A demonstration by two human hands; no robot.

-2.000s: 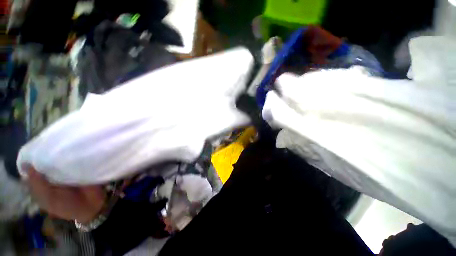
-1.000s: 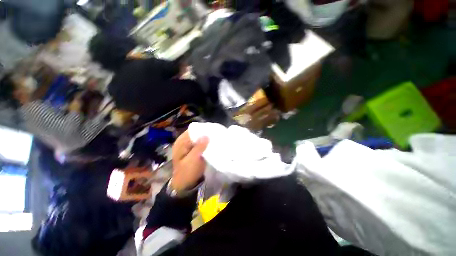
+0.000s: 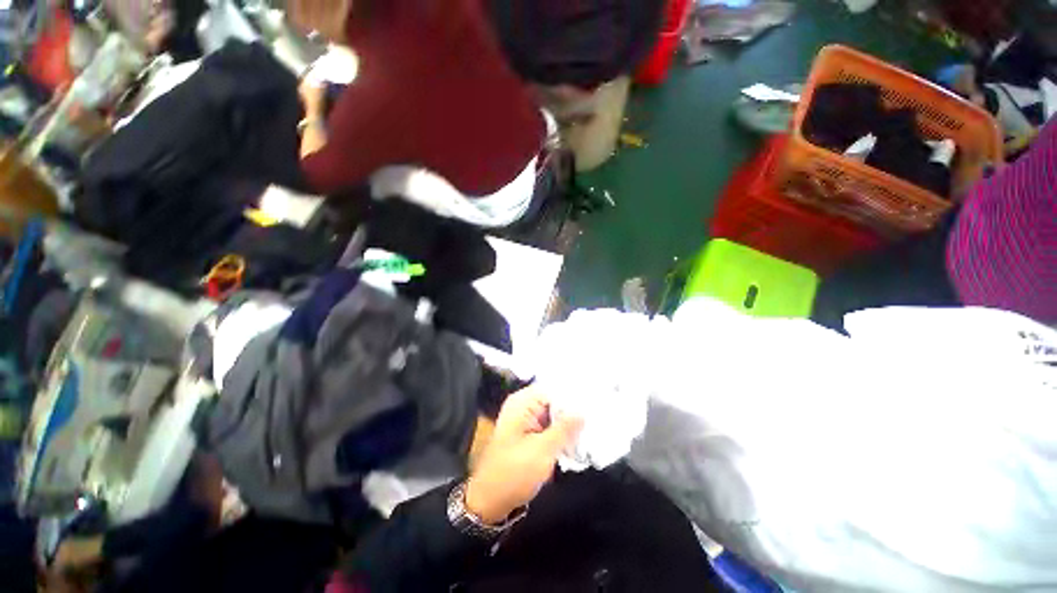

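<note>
My left hand (image 3: 517, 454), with a metal watch at the wrist, is closed on a bunched white fabric piece (image 3: 603, 371) at the middle of the view. To its right a large heap of white cloth (image 3: 846, 429) fills the lower right; it is overexposed, and the bunched piece merges with it. Whether the two are joined cannot be told. My right hand is not in view.
Grey garments (image 3: 336, 394) lie to the left, near a sewing machine (image 3: 99, 394). A person in a dark red top (image 3: 429, 93) is ahead. A green stool (image 3: 751, 279), an orange basket (image 3: 881, 191) and a person's striped magenta sleeve (image 3: 1020, 243) are beyond the cloth.
The view has swung right, bringing the orange basket and the person in dark red into view. My left hand still holds white fabric, now beside the white heap.
</note>
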